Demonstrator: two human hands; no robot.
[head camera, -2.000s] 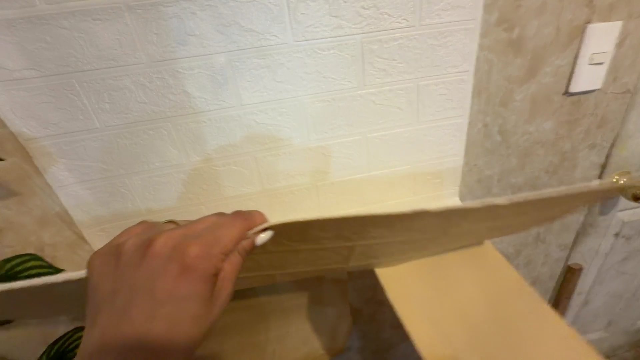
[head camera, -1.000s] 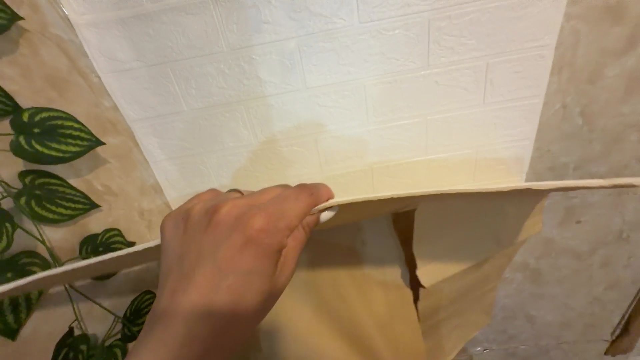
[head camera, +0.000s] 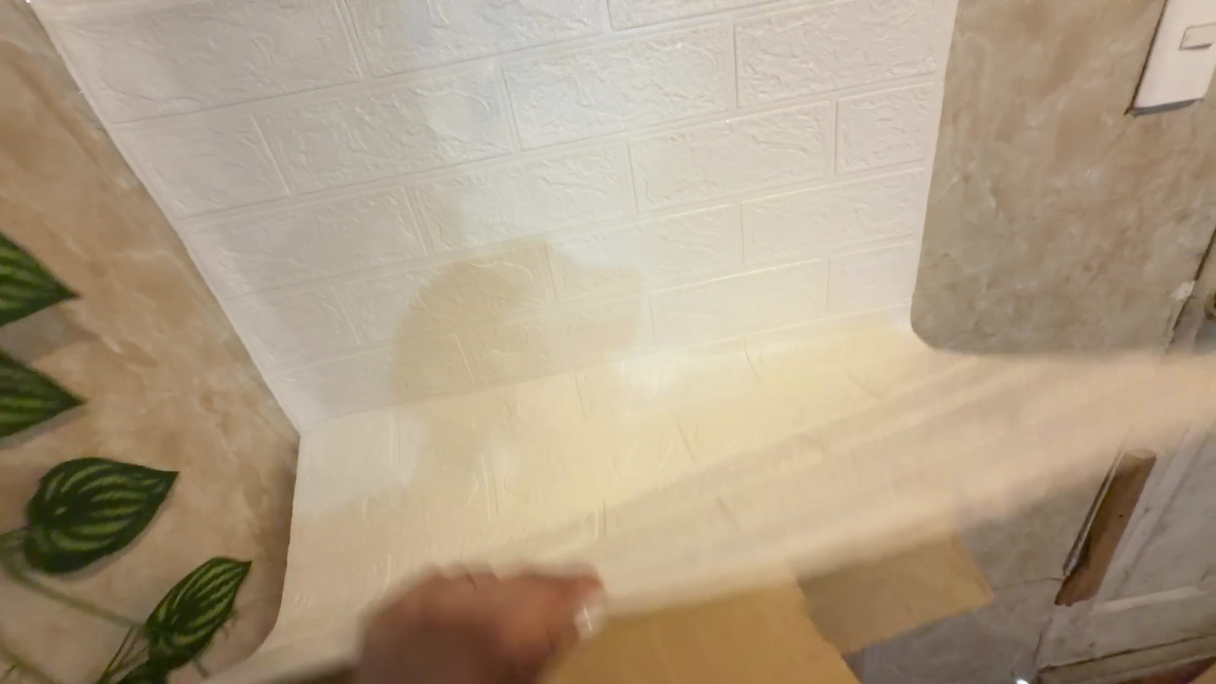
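Note:
My left hand (head camera: 480, 622), blurred, is at the lower middle, its fingers closed on the lower edge of a white embossed brick-pattern wall panel (head camera: 627, 123). The panel lies flat against the wall higher up. Its lower part (head camera: 570, 475) bends outward from the wall toward me and runs off to the right, where it is blurred. Brown backing paper or card (head camera: 703, 641) hangs below the panel, just right of my left hand. My right hand is out of view.
Left of the panel, green striped artificial leaves (head camera: 100, 513) hang on a marbled beige wall (head camera: 180, 313). A light switch (head camera: 1178, 57) is at the upper right. Below it are a brown wooden piece (head camera: 1107, 527) and a whitish door (head camera: 1149, 570).
My left hand has moved down with the panel's edge. The panel's lower part now shows its front face, where before mainly its edge and the brown underside showed.

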